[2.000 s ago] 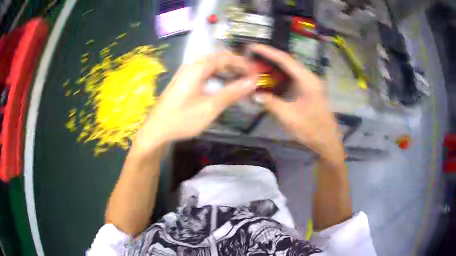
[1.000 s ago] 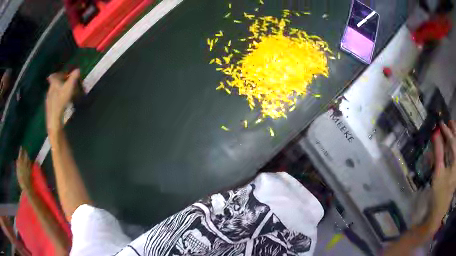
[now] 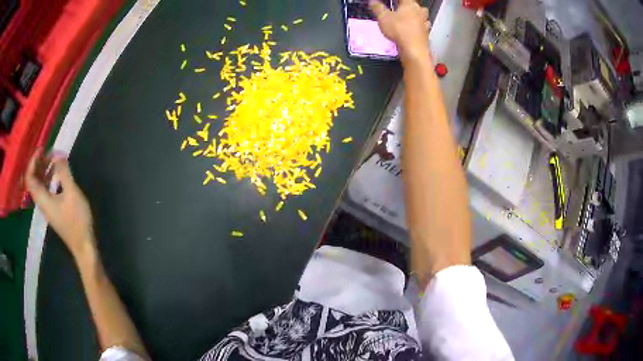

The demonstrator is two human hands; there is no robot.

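A smartphone (image 3: 370, 37) with a lit pink and dark screen lies at the top, on the dark green surface (image 3: 176, 268). My right hand (image 3: 405, 27) is over the phone's right side, a finger on or just above its screen; it holds nothing visible. A loose heap of small yellow parts (image 3: 282, 116) lies left of and below the phone. My left hand (image 3: 62, 201) is at the left, over the white edge line, fingers apart and curved, with nothing visible in it.
A red bin (image 3: 53, 77) with dark things inside is at the upper left. The pale-grey machine (image 3: 370, 183) stands at the right, with a red button (image 3: 441, 70), a red-ended unit (image 3: 553, 77), a yellow-black strip (image 3: 558, 192) and a dark-framed panel (image 3: 507, 257).
My right hand has moved from the machine to the phone. My left hand is lower beside the red bin. The view has turned, and the heap shows further left.
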